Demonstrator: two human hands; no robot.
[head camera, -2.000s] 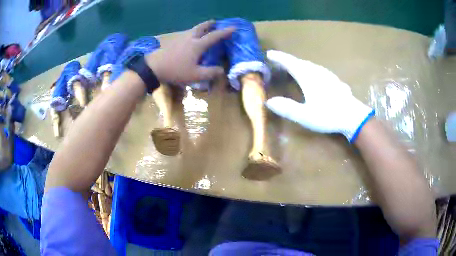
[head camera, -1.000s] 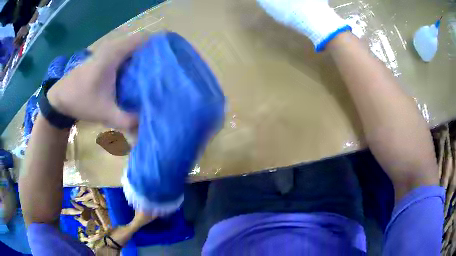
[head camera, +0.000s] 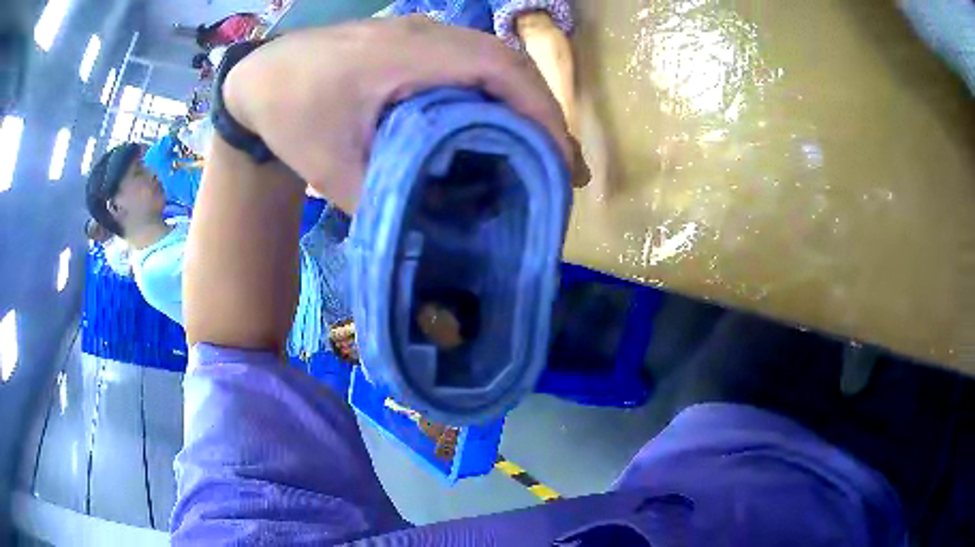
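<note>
My left hand (head camera: 417, 80), bare with a black wristband, holds a blue shorts part (head camera: 374, 267) close to the camera. Its oval waist opening faces me. A round tan end (head camera: 438, 323) shows inside the lower part of the opening; the upper part is dark inside. The outer legs of this piece are hidden behind it. Another blue shorts part with a pale cuff (head camera: 535, 13) and a tan leg (head camera: 551, 64) is behind my hand at the top. My right hand is not clearly seen; a pale, cut-off shape at the top right corner may be its glove.
The tan film-covered tabletop (head camera: 748, 203) curves along the right. A blue crate (head camera: 470, 449) with tan pieces stands on the floor below. A blue stool-like object (head camera: 609, 342) is under the table edge. A person in a dark cap (head camera: 123, 192) sits at left.
The view has turned left. My left hand has brought the shorts part up close and turned its waist opening to the camera. My right glove has moved out of clear view.
</note>
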